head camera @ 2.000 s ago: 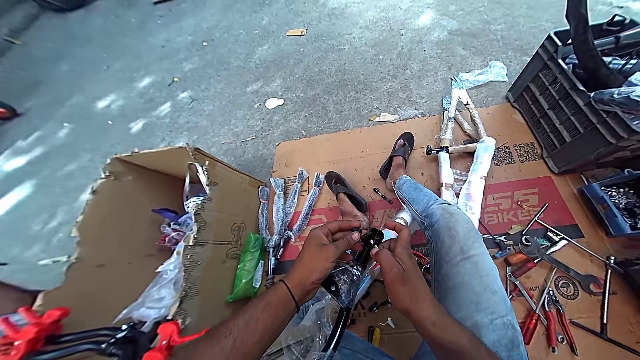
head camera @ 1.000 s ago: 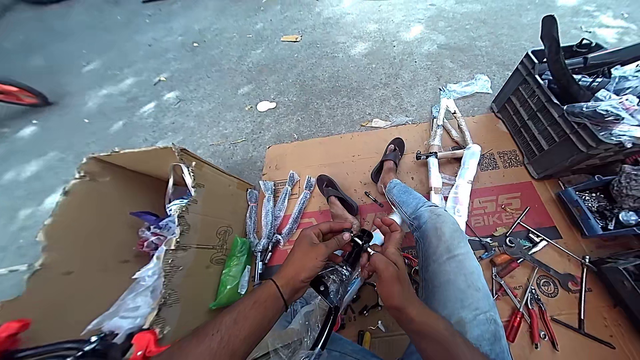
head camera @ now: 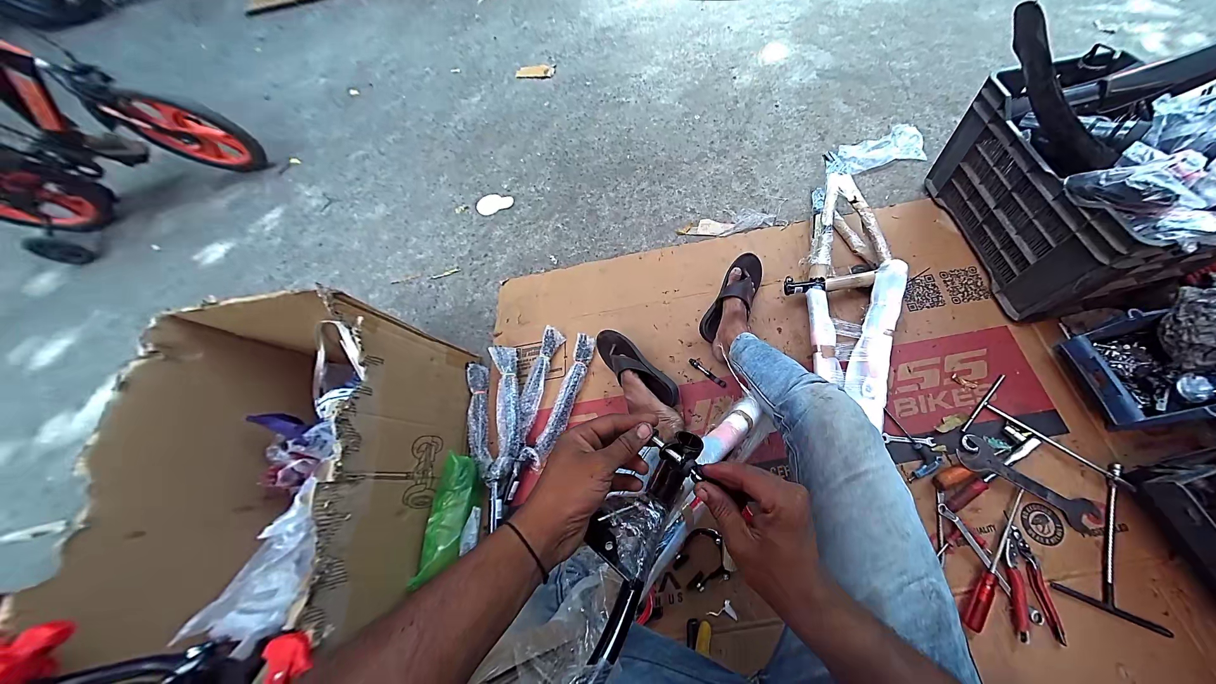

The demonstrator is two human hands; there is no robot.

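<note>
Between my legs a black bicycle frame (head camera: 619, 608), partly in clear plastic wrap, rises toward my hands, with a black clamp (head camera: 682, 446) at its upper end. My left hand (head camera: 594, 475) pinches a small metal part, perhaps a bolt, at the clamp's left side. The fingers of my right hand (head camera: 760, 518) close on a small dark piece at the clamp's right side; its exact kind is hidden by the fingers. Just beyond lies a white-wrapped tube (head camera: 730, 429). Wrapped forks (head camera: 508, 418) lie to the left of my feet.
An open cardboard box (head camera: 408, 446) stands at left, a green plastic packet (head camera: 450, 518) beside it. Wrapped frame tubes (head camera: 879, 328) lie ahead. At right are a combination wrench (head camera: 1031, 480), pliers (head camera: 1026, 579), a blue parts tray (head camera: 1121, 404) and a black crate (head camera: 988, 180). A bicycle wheel (head camera: 195, 133) shows upper left.
The view has shifted, bringing more of the orange-wheeled bicycle into sight at upper left. Both hands stay at the clamp, with only small finger movements.
</note>
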